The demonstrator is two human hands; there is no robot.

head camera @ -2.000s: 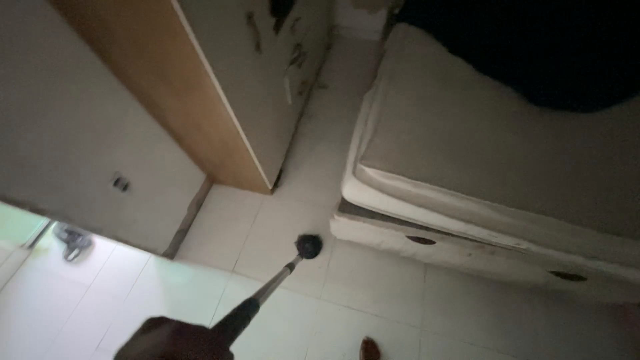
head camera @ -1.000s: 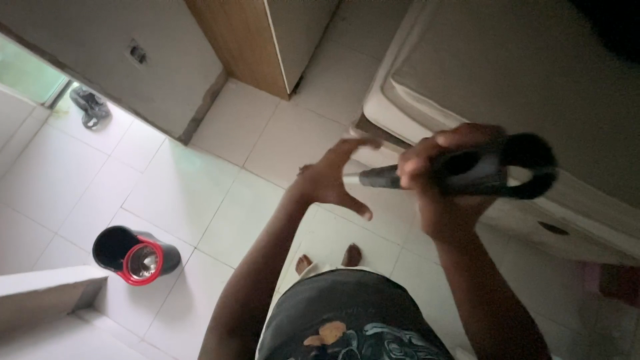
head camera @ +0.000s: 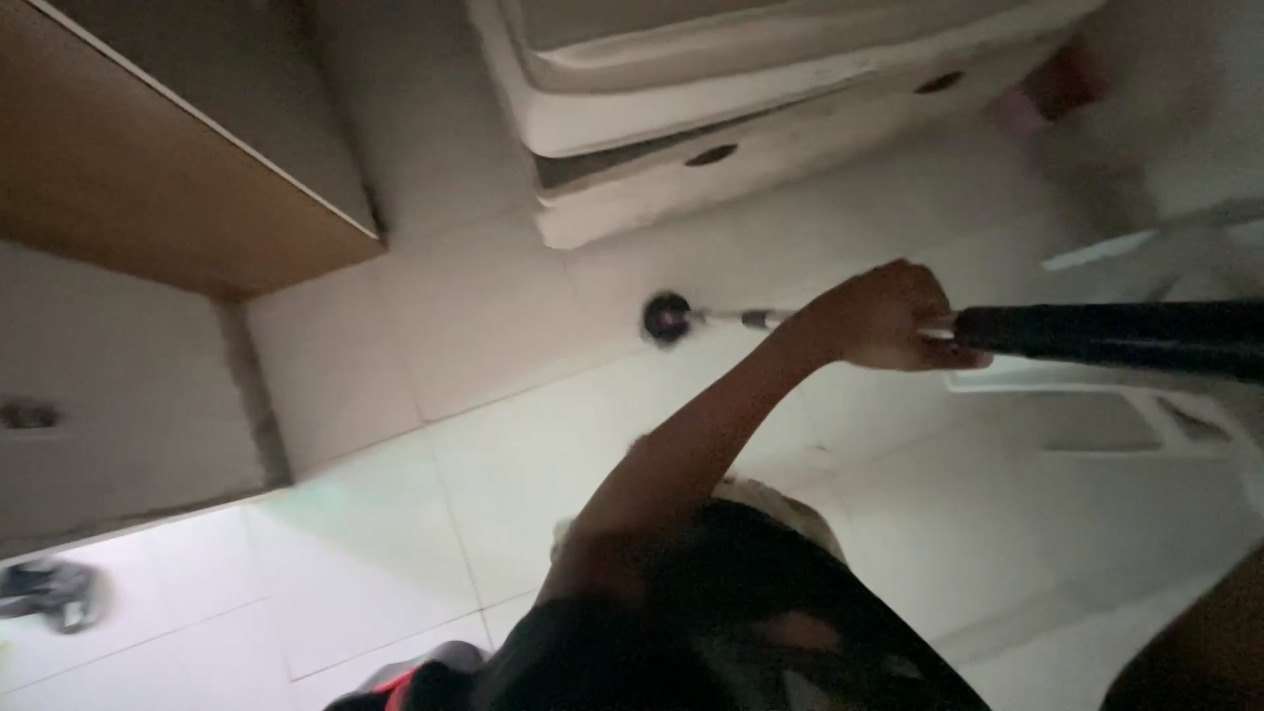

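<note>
My left hand [head camera: 884, 316] is closed around the metal pole of a long-handled mop or brush, just below its black grip [head camera: 1106, 336]. The pole runs left to a dark round head [head camera: 667, 318] on the pale tiled floor [head camera: 533, 395], near the corner of the stacked mattresses. The black grip leaves the view at the right edge. My right hand is out of view; only part of that arm shows at the lower right.
Stacked mattresses [head camera: 652, 109] lie at the top. A wooden cabinet side [head camera: 178, 148] and a wall stand at the left. A white plastic chair [head camera: 1096, 390] is at the right, dark footwear [head camera: 49, 592] lower left, and a red-and-black bucket [head camera: 400, 681] at the bottom.
My left hand, open with spread fingers one second ago, is now closed on the pole. My right hand, seen on the grip then, has left the view. The view has turned.
</note>
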